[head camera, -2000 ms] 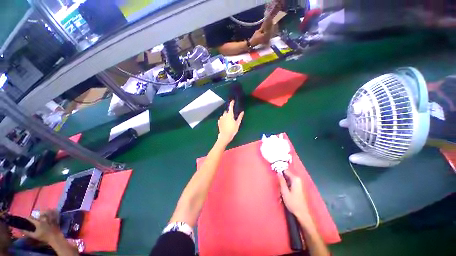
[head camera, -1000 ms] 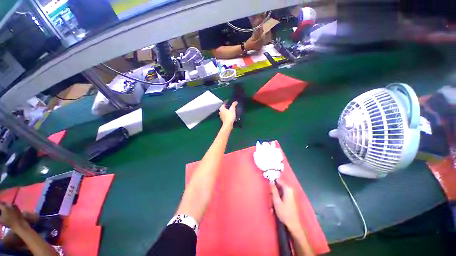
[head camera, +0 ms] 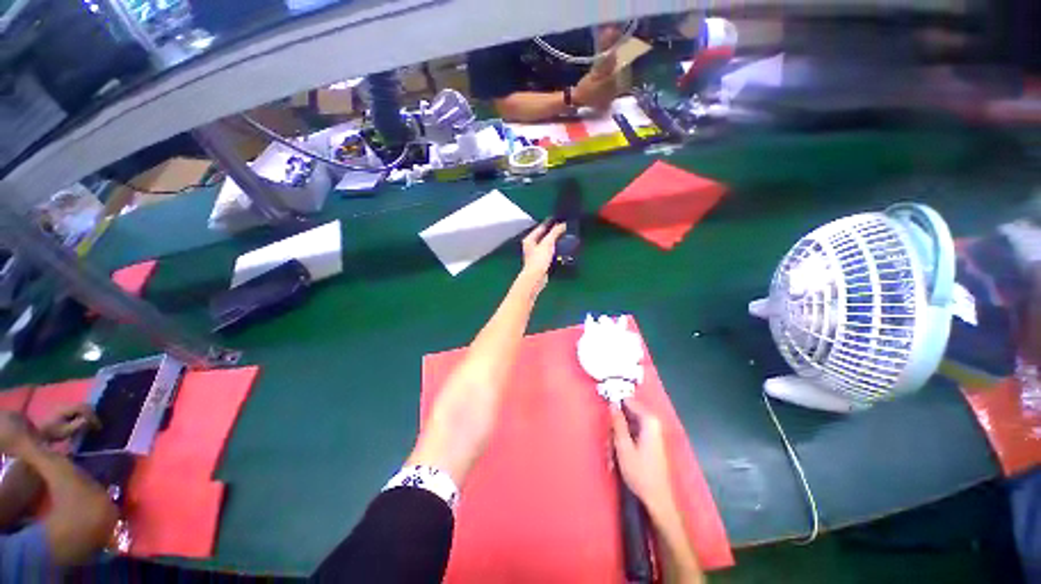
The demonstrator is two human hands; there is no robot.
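My left hand (head camera: pixel 541 248) reaches far up the green bench and touches a black device unit (head camera: pixel 567 222) at its near left side; whether the fingers grip it is hard to tell. My right hand (head camera: pixel 639 445) is closed on the tool handle (head camera: pixel 635 530), over the right part of the red foam mat (head camera: pixel 519 456). The white ragged cloth head (head camera: pixel 611 351) of the tool points up the bench, near the mat's far edge. The handle's lower end shows below my right hand.
A desk fan (head camera: pixel 858 308) stands at right, its cord (head camera: pixel 799 462) running down the bench. White sheets (head camera: pixel 476 232) and a small red foam sheet (head camera: pixel 663 203) lie ahead. Another black unit (head camera: pixel 260 294) lies left. A neighbour's hand is at a parts tray (head camera: pixel 167 399). Another person sits opposite.
My left hand stays by the black unit, whose near end has shifted slightly. The neighbour's hand has moved to the tray. My right hand keeps hold of the tool; the camera view has shifted.
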